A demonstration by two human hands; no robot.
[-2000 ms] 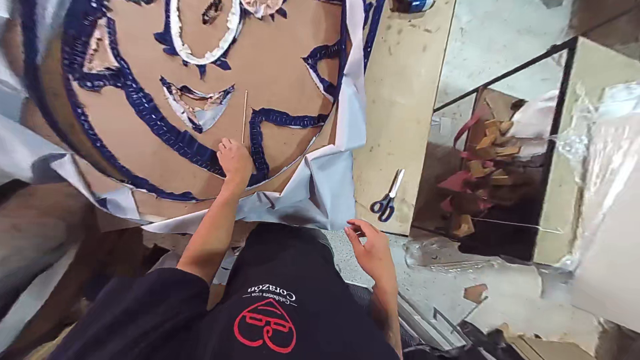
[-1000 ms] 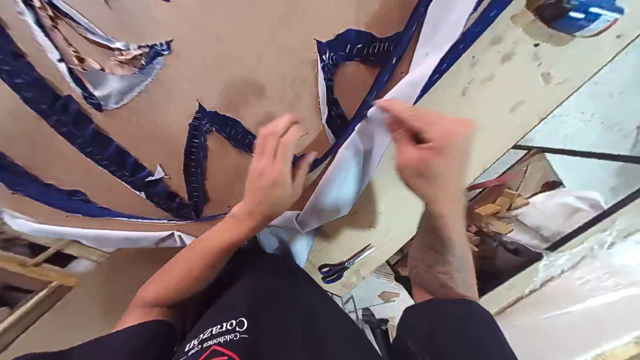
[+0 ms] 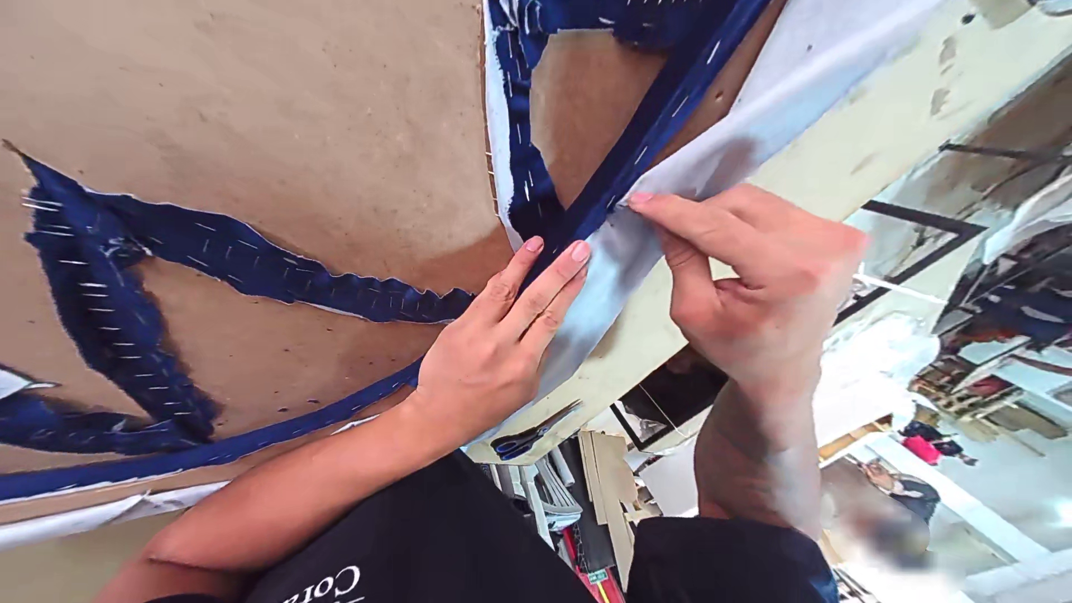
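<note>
A brown board (image 3: 368,126) carries strips of dark blue fabric (image 3: 251,260) fixed with many staples. Along its curved edge runs a narrow blue band (image 3: 662,126), with light grey-white fabric (image 3: 712,167) beside it. My left hand (image 3: 502,335) lies with fingers extended across the blue band and the pale fabric; its palm is hidden. Up and to the right of those fingertips, my right hand (image 3: 754,260) pinches the pale fabric's edge between thumb and index finger, right against the blue band.
Scissors with dark handles (image 3: 519,441) rest on the pale tabletop (image 3: 879,142) near its front corner. Below stand cardboard strips (image 3: 607,486) and stacked pale parts. Dark frames (image 3: 913,226) lie beyond the table's right edge. A person (image 3: 909,494) is at the far lower right.
My right hand has moved from beside the scissors onto the fabric edge. My left hand has gone from the blue strips to the band at the border. The view has moved closer.
</note>
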